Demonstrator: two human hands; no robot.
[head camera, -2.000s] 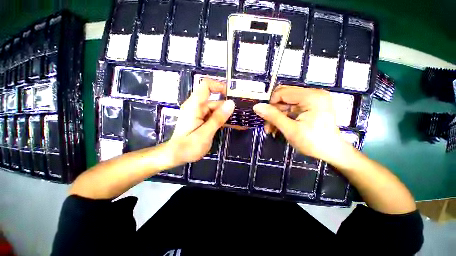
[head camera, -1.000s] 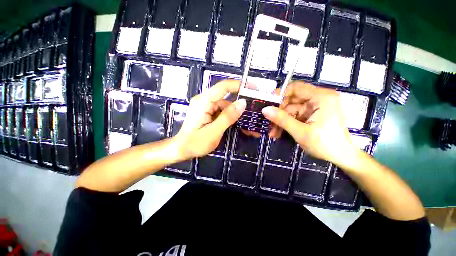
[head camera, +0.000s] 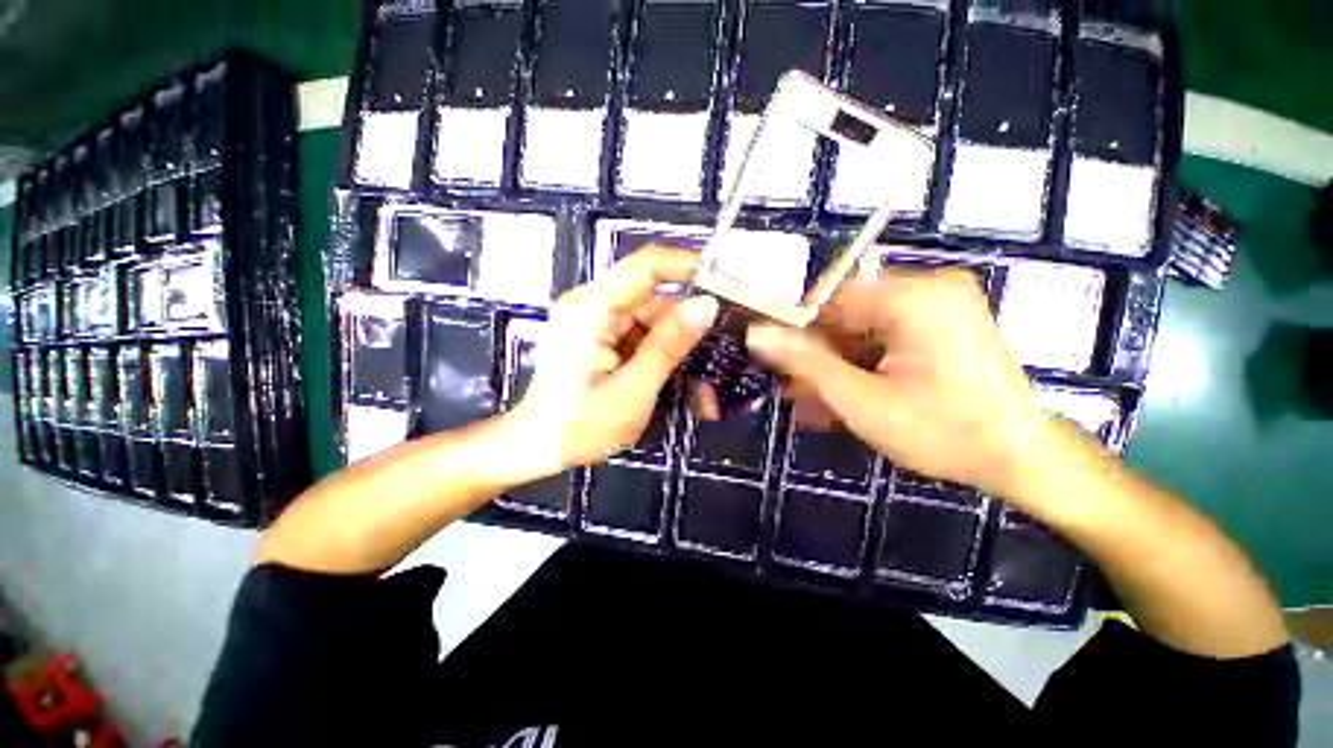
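Observation:
A thin white front housing (head camera: 754, 158) with a large open window and a small dark slot at its top end is held above the tray, tilted to the right. A dark keypad (head camera: 731, 365) with pale marks shows at its lower end, between the hands. My left hand (head camera: 621, 351) pinches the lower left corner, thumb on the front. My right hand (head camera: 906, 358) is at the lower right end, its thumb over the keypad area; it is blurred, and its contact with the part is unclear.
A glossy black blister tray (head camera: 351, 256) with housings in its pockets lies under the hands. Stacked black trays (head camera: 271, 307) stand at the left. Small dark ridged bundles (head camera: 1202, 241) lie on the green surface at the right. Red objects (head camera: 56, 694) are on the floor at the lower left.
The housing has tilted further clockwise, its top end moving right and slightly down. My right hand has blurred and covers more of the keypad. The whole view has shifted a little.

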